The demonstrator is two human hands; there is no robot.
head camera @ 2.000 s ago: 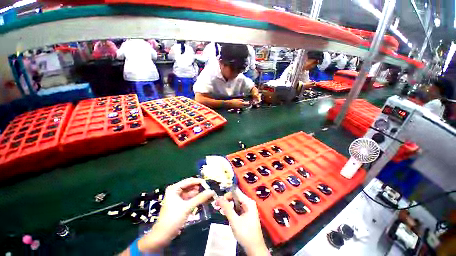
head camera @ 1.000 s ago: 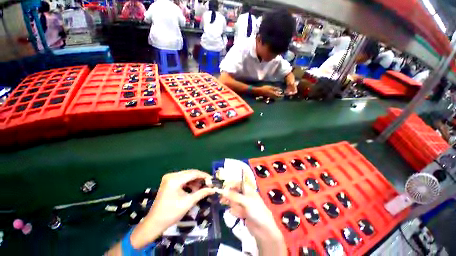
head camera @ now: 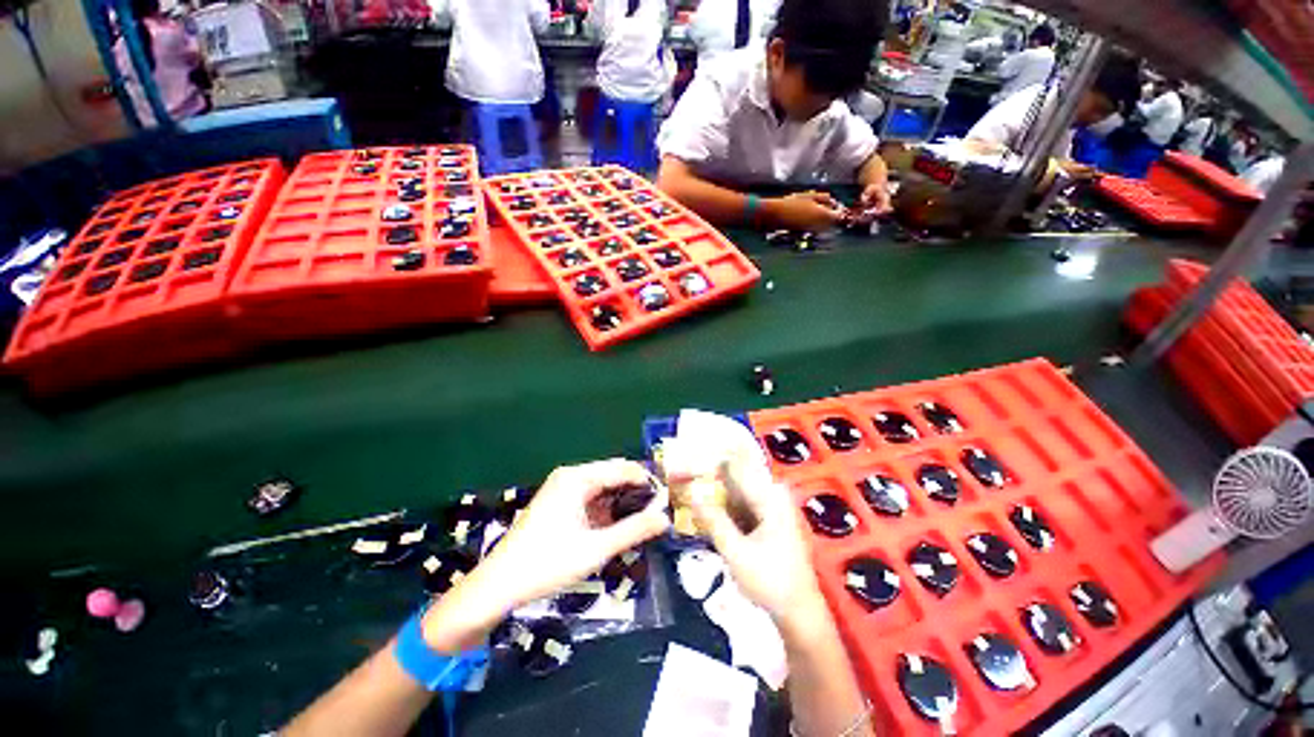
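Observation:
My left hand [head camera: 574, 526], with a blue band on the wrist, holds a small black unit [head camera: 624, 501] between thumb and fingers. My right hand [head camera: 752, 533] is beside it over the blue bin [head camera: 657, 432], its fingertips at the pale yellow-white heap [head camera: 700, 458]; whether it grips a piece is hard to tell. Loose black parts with white tabs [head camera: 545, 645] lie under and left of my left hand. The red tray [head camera: 994, 488] to the right holds black discs in part of its pockets. A white sheet [head camera: 700, 701] lies in front of me.
Red trays [head camera: 360, 274] with discs stand at the back left. A thin rod [head camera: 307, 534] and pink blobs [head camera: 115, 609] lie at left. A small white fan [head camera: 1258, 494] stands at right. A person [head camera: 780, 130] works across the green belt. A metal post [head camera: 1213, 252] rises at right.
The view has shifted, so the far trays and person sit higher and further right. My right hand has moved from beside the unit in my left hand to the pale heap.

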